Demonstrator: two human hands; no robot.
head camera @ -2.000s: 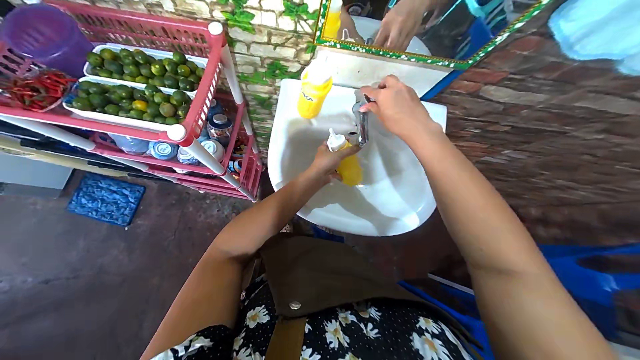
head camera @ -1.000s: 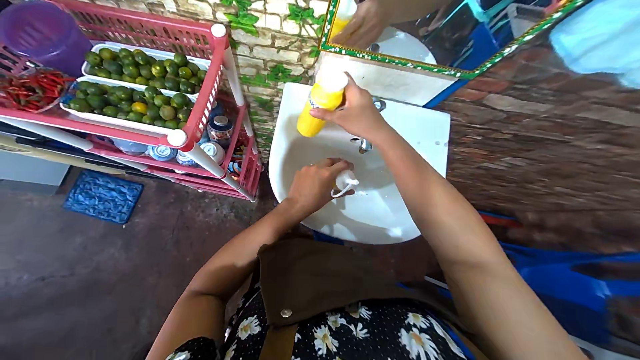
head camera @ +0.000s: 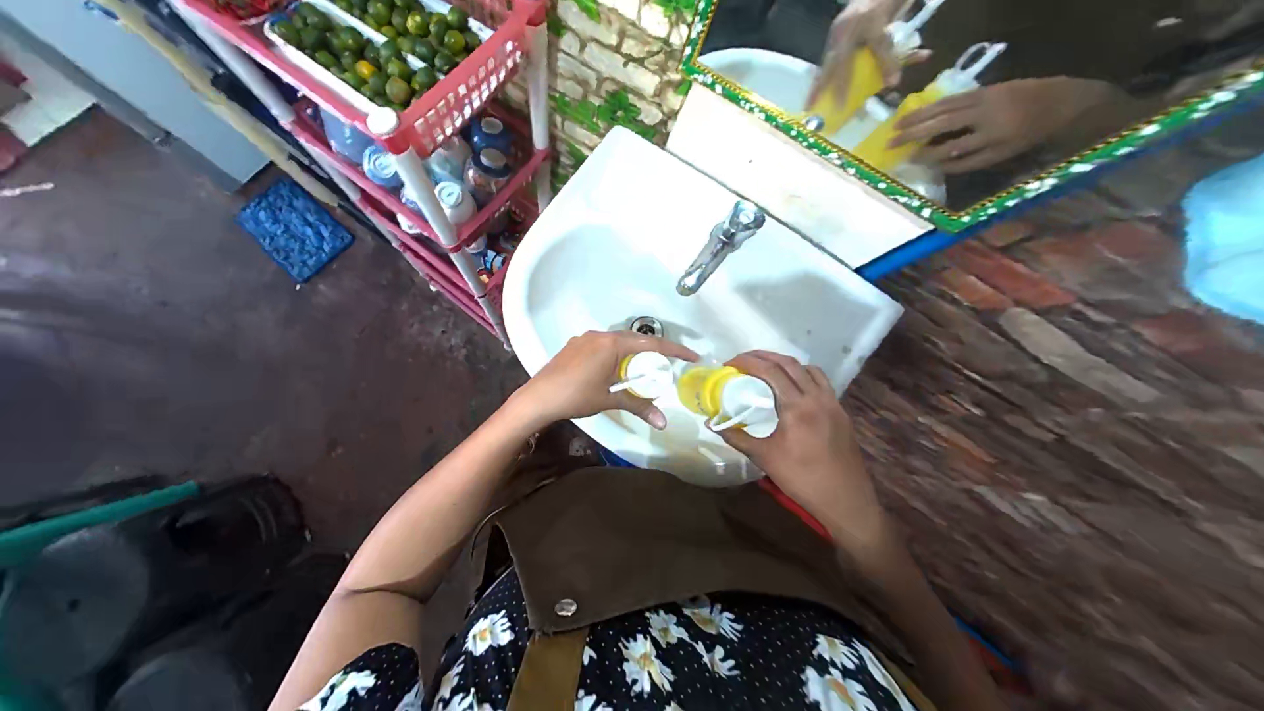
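Over the front part of a white ceramic sink (head camera: 583, 267), both hands hold yellow squeeze bottles with white caps. My left hand (head camera: 597, 380) is wrapped round one squeeze bottle (head camera: 649, 375), whose cap faces up. Close beside it, my right hand (head camera: 805, 425) grips the other squeeze bottle (head camera: 701, 388), tilted with its white cap toward me. The chrome faucet (head camera: 721, 247) stands behind them, touched by neither hand. A drain (head camera: 647, 326) shows just beyond my left hand. The bottles' lower parts are partly hidden by caps and fingers.
To the left of the sink stands a pink plastic shelf rack (head camera: 474, 99) with trays of small green citrus fruits (head camera: 395, 59) and jars below. A green-framed mirror (head camera: 948, 212) hangs above the sink. A blue mat (head camera: 294, 229) lies on the floor, and black containers (head camera: 79, 602) sit at lower left.
My right hand has brought its bottle from the back left of the sink to the front, beside the one in my left hand. The view has turned and shifted.
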